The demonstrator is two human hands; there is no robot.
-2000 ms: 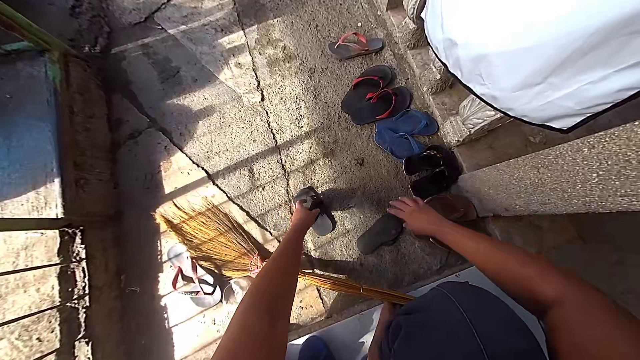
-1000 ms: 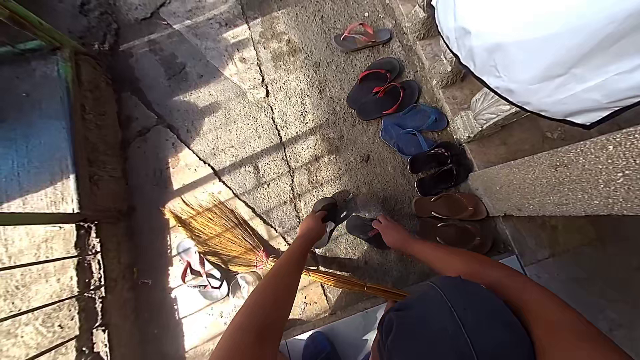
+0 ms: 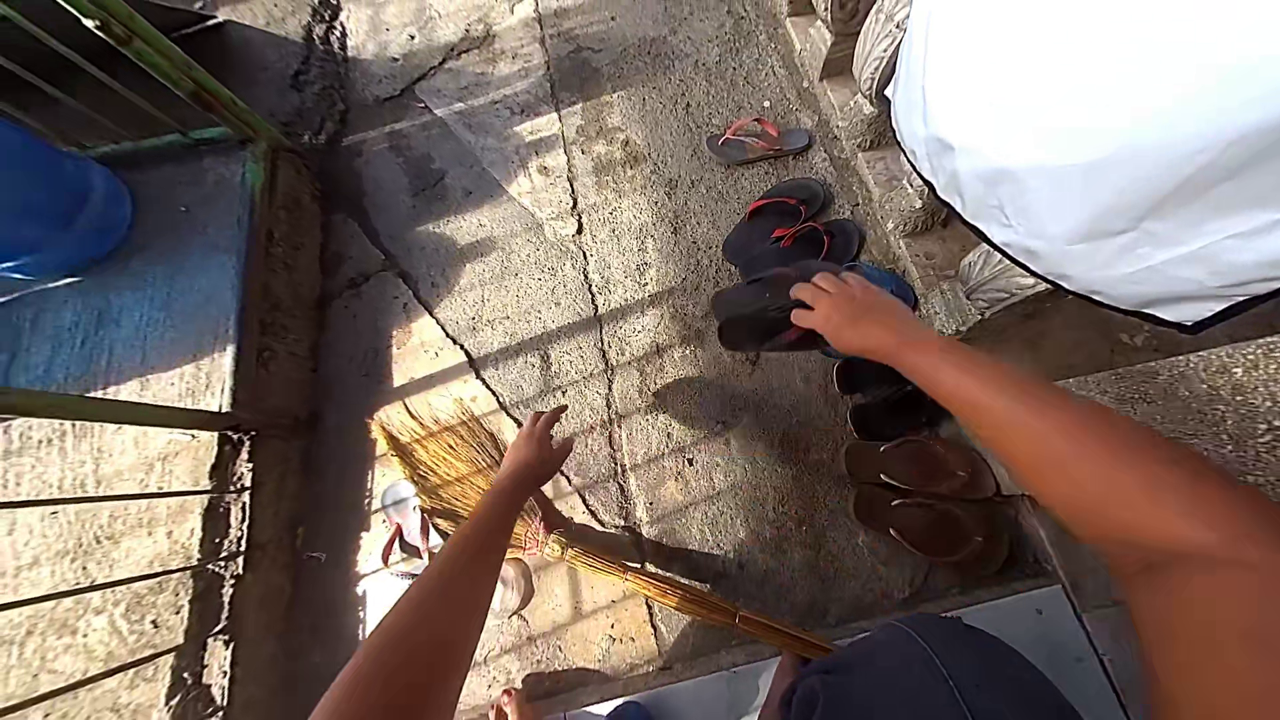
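My right hand point(image 3: 850, 310) grips a pair of dark flip-flops point(image 3: 755, 310), held together above the row of footwear. Partly behind them are blue flip-flops point(image 3: 890, 285). Empty, with fingers apart, my left hand point(image 3: 538, 450) hovers over the concrete beside a straw broom point(image 3: 445, 460). Black flip-flops with red straps point(image 3: 790, 225) and a grey one with a red strap point(image 3: 757, 142) lie farther up. Below the held pair are black sandals point(image 3: 895, 412) and brown flip-flops point(image 3: 925, 468). A white flip-flop with dark straps point(image 3: 405, 520) lies left of the broom, partly covered by my left arm.
A green metal railing point(image 3: 120, 410) and a concrete ledge edge the left side, with a blue container point(image 3: 60, 200) behind. White cloth point(image 3: 1080, 130) hangs at upper right over carved stone balusters point(image 3: 995, 280). The broom's handle reaches the pale step point(image 3: 980, 625) near my knee.
My right hand has lifted dark flip-flops from the ground and moved up toward the red-strapped ones. My left hand, earlier at a dark flip-flop, has moved left and is empty.
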